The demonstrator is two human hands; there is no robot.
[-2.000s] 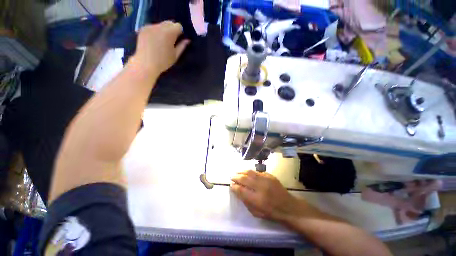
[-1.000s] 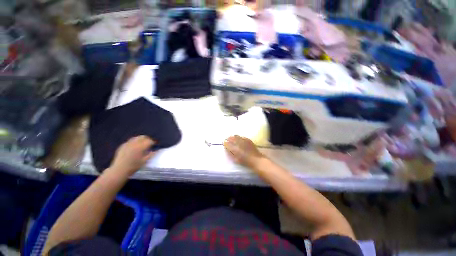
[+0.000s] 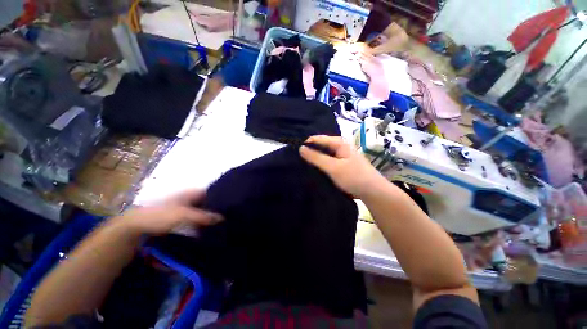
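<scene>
A large black cloth panel (image 3: 283, 218) lies over the table's front edge and hangs toward my lap. My right hand (image 3: 331, 160) pinches its far edge between thumb and fingers. My left hand (image 3: 177, 212) is blurred at the panel's left edge; whether its fingers grip the cloth is not clear. A folded black stack (image 3: 289, 117) lies on the table just beyond my right hand. The white sewing machine (image 3: 444, 170) with "JACK" lettering stands to the right; its needle area is partly hidden by my right forearm.
A dark pile (image 3: 154, 99) lies at the far left. A pale blue crate (image 3: 262, 61) with black and pink cloth stands behind the stack. A blue crate (image 3: 193, 283) is below the table at left. Pink cloth lies behind and right of the machine. A person sits at another machine in the back.
My right hand has left the needle area and moved up and left to the cloth. The black panel now spreads toward my lap. The view has turned, placing the machine farther right.
</scene>
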